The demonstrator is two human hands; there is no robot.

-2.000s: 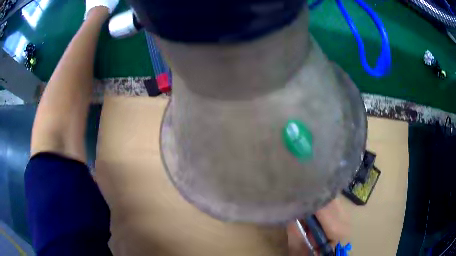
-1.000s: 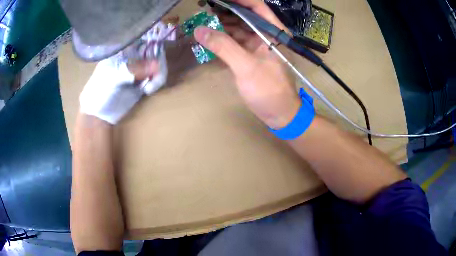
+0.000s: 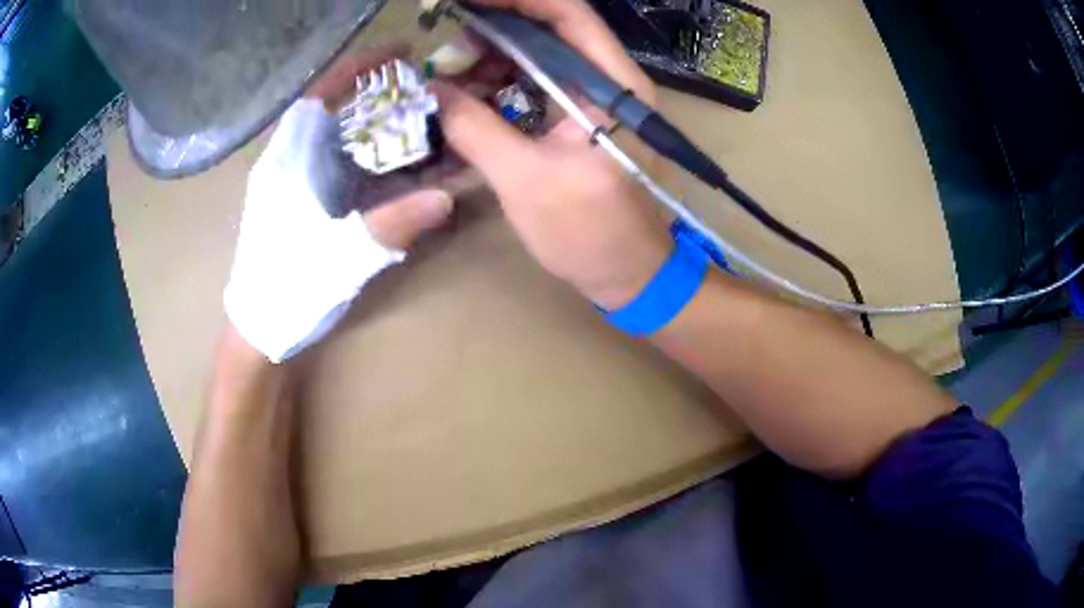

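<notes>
My left hand, in a white glove with bare fingertips, holds a white plastic housing with brass-coloured metal strips facing up. My right hand, with a blue wrist band, holds the black soldering iron across the palm, a silvery tube tied along it. The right fingers reach to the housing's right side. A small part with blue and silvery bits shows between the right thumb and fingers. The iron's tip is not visible. The green circuit board cannot be made out clearly.
The grey fume hood covers the upper left, close to my left hand. The black iron stand with yellow wire wool is at the upper right. A tan cardboard sheet lies beneath. A small assembly is at the far left.
My left hand has turned, and the housing now shows with its metal strips up. The green board seen flat by the right thumb is no longer clearly visible. The hood appeared large before.
</notes>
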